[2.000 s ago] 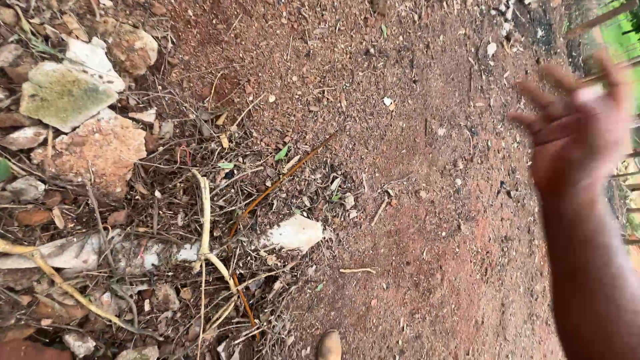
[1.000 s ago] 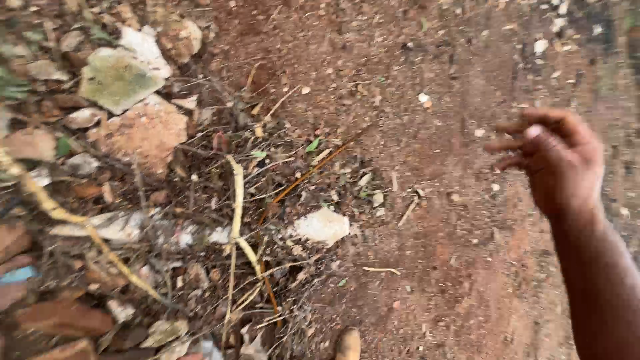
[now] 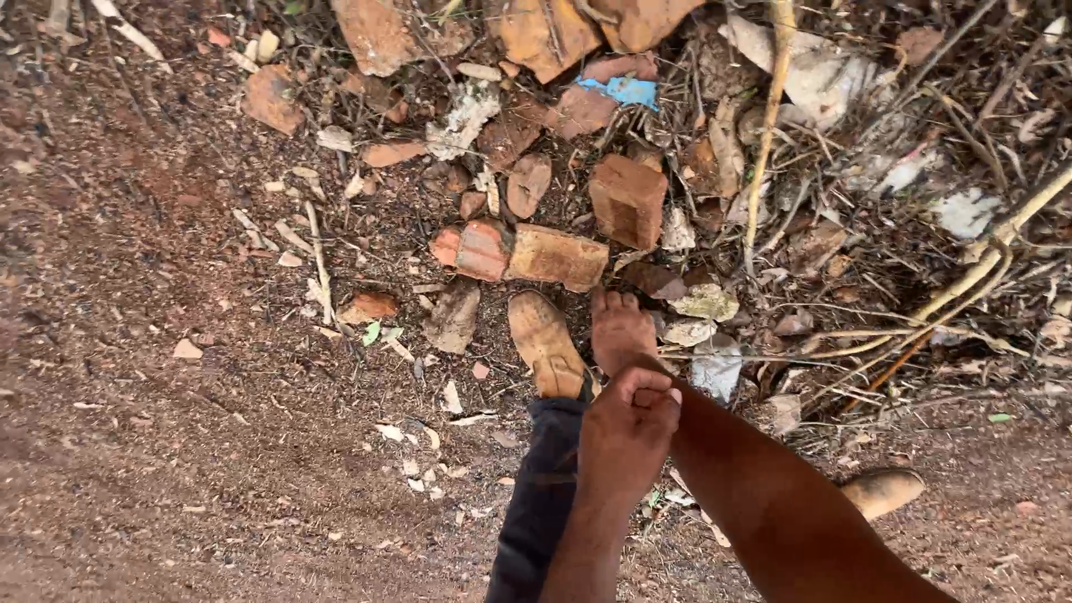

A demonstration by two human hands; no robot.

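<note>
My right hand (image 3: 624, 328) reaches in from the lower right, fingertips by the lower right corner of a yellowish brick piece (image 3: 559, 255); whether they touch it is unclear. My left hand (image 3: 632, 414) is curled closed in front of my right wrist, with nothing visible in it. Left of the yellowish piece, a broken orange-red brick (image 3: 484, 249) lies against it. A reddish-brown brick (image 3: 628, 201) with a recess in its face sits above and to the right.
My tan boots (image 3: 544, 339) (image 3: 883, 492) stand on the red soil. Stones and brick rubble lie along the top, one piece bearing a blue patch (image 3: 624, 90). Dry branches (image 3: 963, 293) and twigs tangle at the right. A flat stone (image 3: 452, 316) lies left of the nearer boot.
The view has turned strongly toward the rubble. One raised hand with spread fingers showed earlier; now both hands are in view, low and close together near the bricks.
</note>
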